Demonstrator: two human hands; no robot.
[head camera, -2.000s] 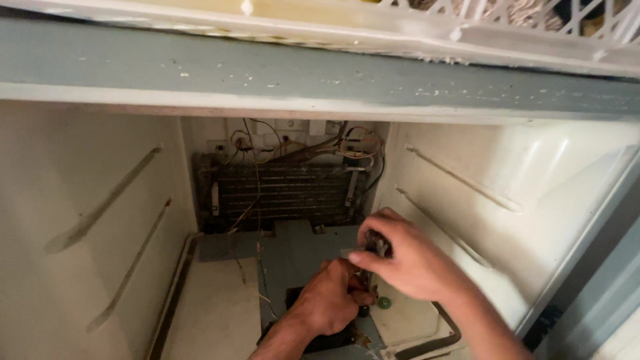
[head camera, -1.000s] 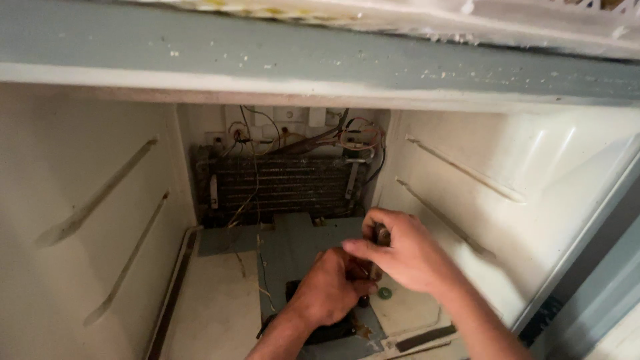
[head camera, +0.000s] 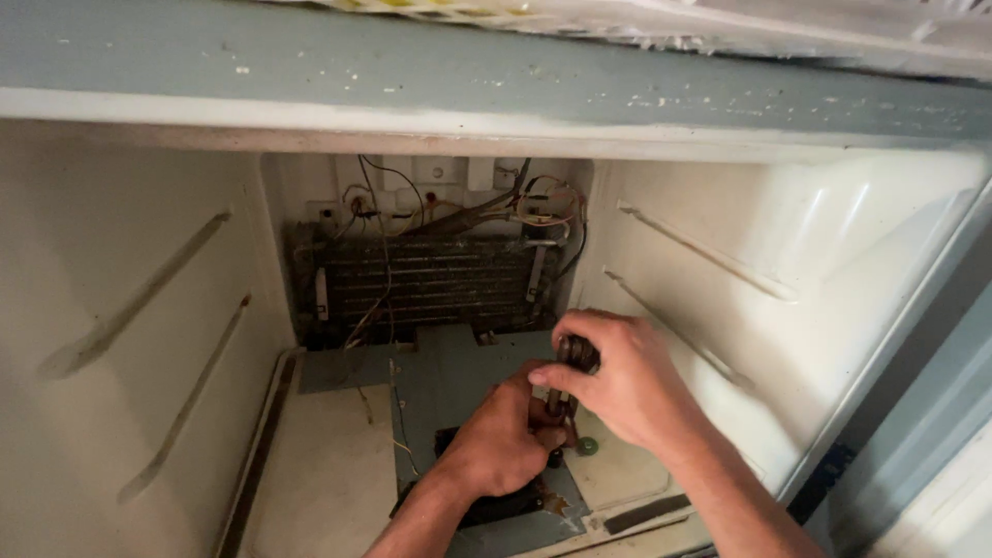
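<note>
Inside an opened refrigerator cabinet, my right hand grips a dark metal tool, its kind unclear, held upright between thumb and fingers. Just left of it and lower, my left hand is closed on a small part that its fingers mostly hide, at the tool's lower end. Beneath the left hand lies a black part, perhaps a fan housing, on the grey-blue panel. A small round green piece sits right of the left fingertips.
A finned evaporator coil stands at the back wall, with loose wires above it and hanging across it. Ribbed white side walls flank the hands. A grey-blue cabinet edge crosses overhead, below a white basket.
Both hands stay close together over the panel. The right hand has shifted and turned slightly around the tool. The left hand keeps its closed hold.
</note>
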